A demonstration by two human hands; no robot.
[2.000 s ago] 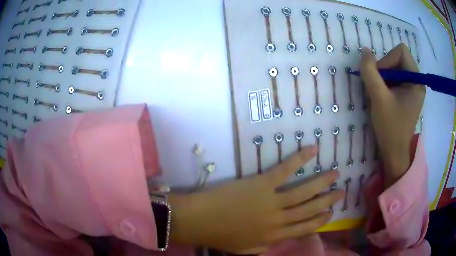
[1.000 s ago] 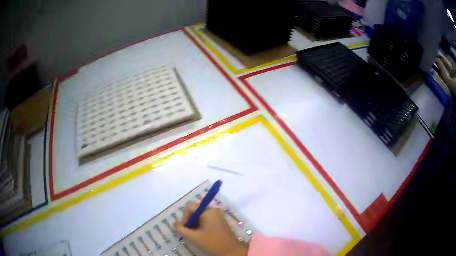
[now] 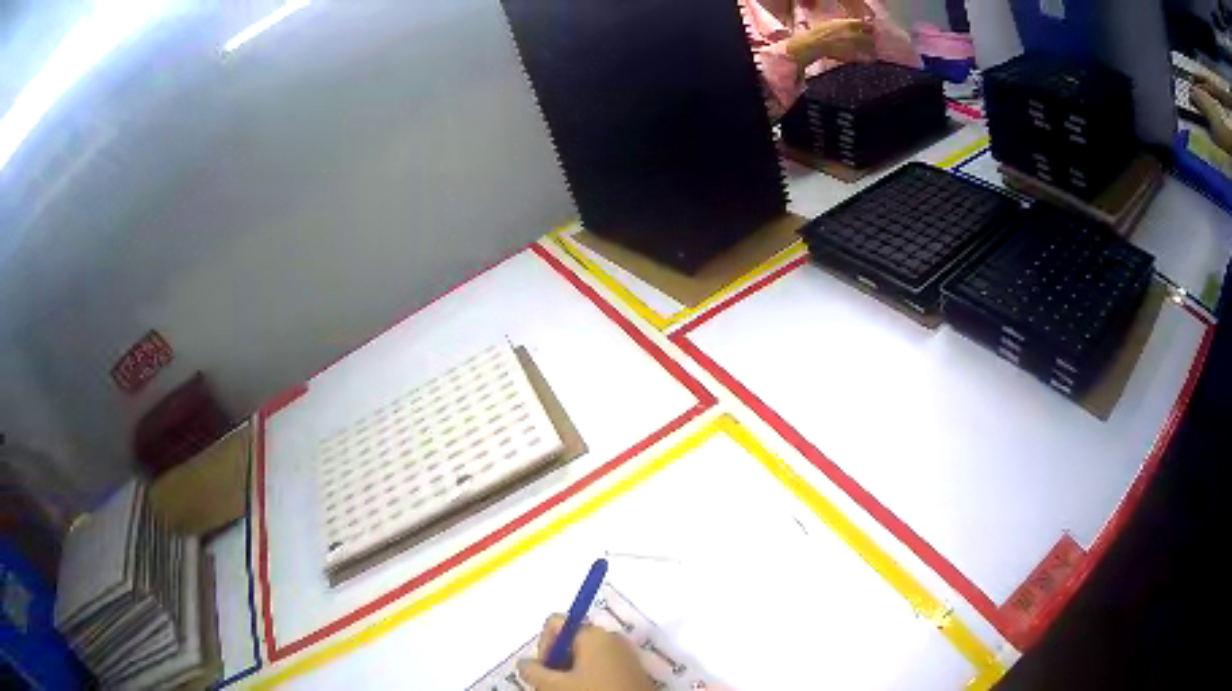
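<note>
My right hand [image 3: 603, 664] holds a blue pen [image 3: 578, 616] upright at the bottom edge of the view. It is over the far corner of a pale carrier board [image 3: 635, 616]. A few small two-ended metal parts [image 3: 662, 656] show on that board beside the hand. The pen tip and most of the board are hidden or cut off. My left hand is not in view.
A pale board stack [image 3: 446, 446] lies inside red tape beyond the hand. Black trays [image 3: 919, 230] stand at right, near a tall black stack [image 3: 662, 122]. Layered boards [image 3: 122, 581] stand at left. A thin line [image 3: 642, 556] lies beyond the pen. Another person's hands [image 3: 838, 43] show at the back.
The view has lifted from the close-up of the boards towards the back of the bench. My left hand has left the picture. The right hand still holds the pen and sits lower in view.
</note>
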